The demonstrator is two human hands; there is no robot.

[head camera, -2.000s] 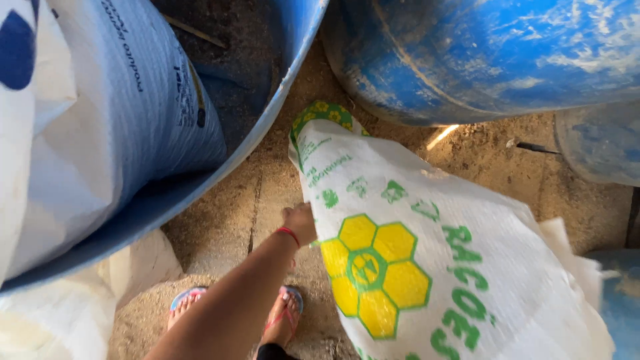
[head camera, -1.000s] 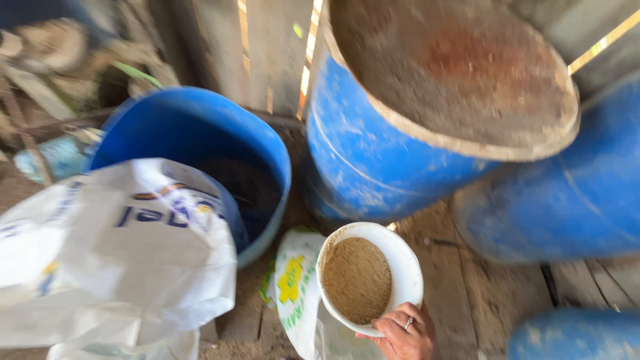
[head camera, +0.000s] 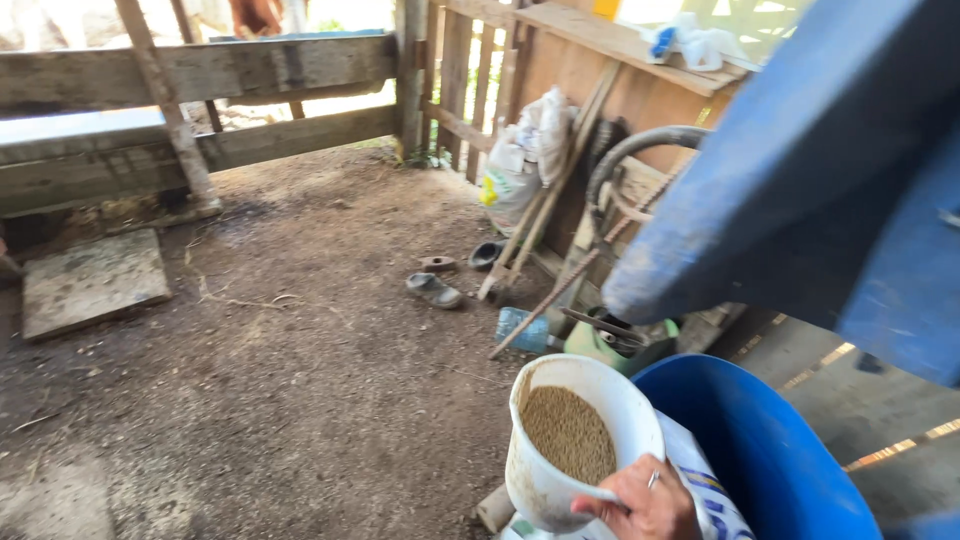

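My right hand (head camera: 649, 502), with a ring on one finger, grips the rim of a white plastic tub (head camera: 551, 499) at the lower right. Brown granular feed (head camera: 570, 431) lies inside the tub. Just behind the hand are a white printed sack (head camera: 701, 469) and an open blue plastic barrel (head camera: 772, 435). My left hand is out of view.
Dirt floor spreads ahead and left, with a flat slab (head camera: 97, 281) on it. A plank fence (head camera: 300, 71) stands at the back. Shoes (head camera: 435, 291), long wooden handles (head camera: 555, 187), a filled sack (head camera: 517, 180) and a green container (head camera: 600, 349) line the right. Blue cloth (head camera: 780, 172) hangs close by.
The view has swung from the barrels to the open floor and fence. My right hand still holds the tub of feed seen one second ago. The arm beside the printed sack is no longer in view.
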